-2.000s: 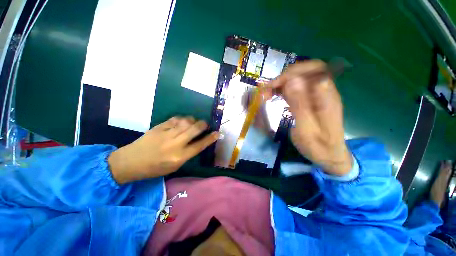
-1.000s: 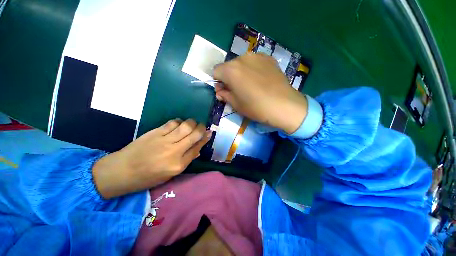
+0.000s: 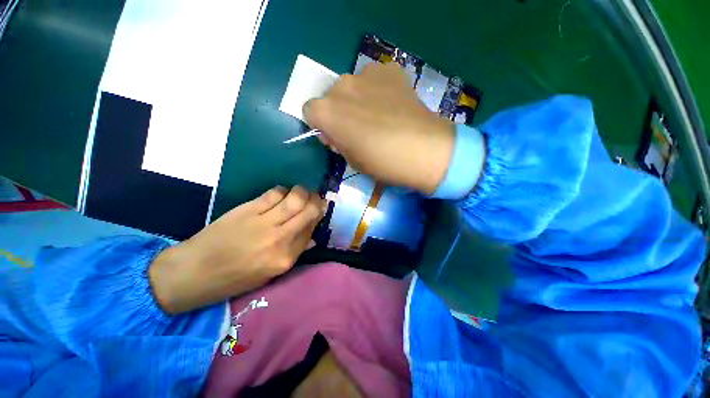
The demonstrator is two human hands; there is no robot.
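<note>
The opened tablet unit (image 3: 397,221) lies on the dark green mat, with an orange flex cable (image 3: 368,218) down its silver-white inside. My right hand (image 3: 377,128) is over its upper left part and hides much of it. The hand is closed around slim white tweezers (image 3: 302,137), whose thin end sticks out to the left. A small white liner piece (image 3: 305,85) lies at the tablet's upper left, partly under my right fingers. My left hand (image 3: 249,237) rests at the tablet's lower left edge, fingers bent; whether it holds anything is hidden.
A large release-liner sheet (image 3: 191,78) with a black block of pads (image 3: 117,163) lies on the left. Another open tablet (image 3: 659,148) lies at the far right, near a curved metal rail (image 3: 662,58). A thin cord runs down beside my right sleeve.
Over two seconds, my right hand has moved left from the tablet's right side to its upper left edge. In the last second it shifted slightly further left. My left hand has barely moved.
</note>
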